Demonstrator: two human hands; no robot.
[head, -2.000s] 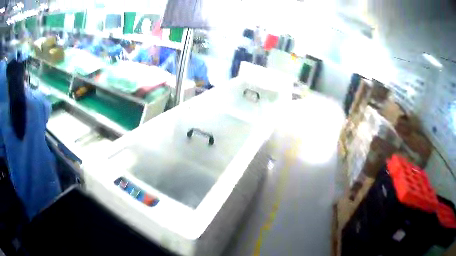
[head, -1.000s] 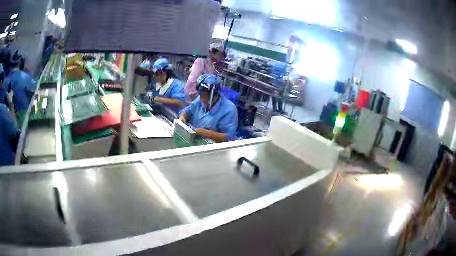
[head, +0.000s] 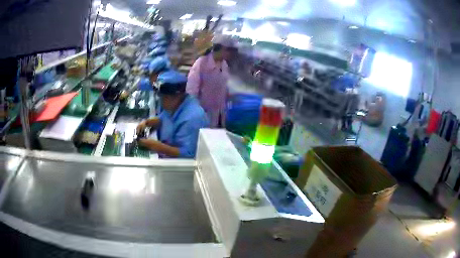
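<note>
Neither of my hands is in the picture. Nearest in front of me is a long white-edged machine with a grey see-through lid point(head: 151, 199) and a dark handle point(head: 88, 191). Its raised white end housing point(head: 227, 176) stands at the centre. A signal tower point(head: 265, 136) with red, yellow-green and lit green sections stands upright on that housing. An open cardboard box point(head: 348, 186) with a white label stands on the right, beyond the housing. Its inside looks dark.
A person in blue point(head: 181, 118) works at the line behind the machine. A person in pink point(head: 209, 83) stands behind. A red-orange sheet point(head: 54, 107) lies on the left shelf. A blue bin point(head: 243, 113) stands behind the housing. Grey floor point(head: 403, 221) shows at right.
The view has moved along the machine and turned. The signal tower is now near and central, and the cardboard box has come into view. The person in blue appears further left.
</note>
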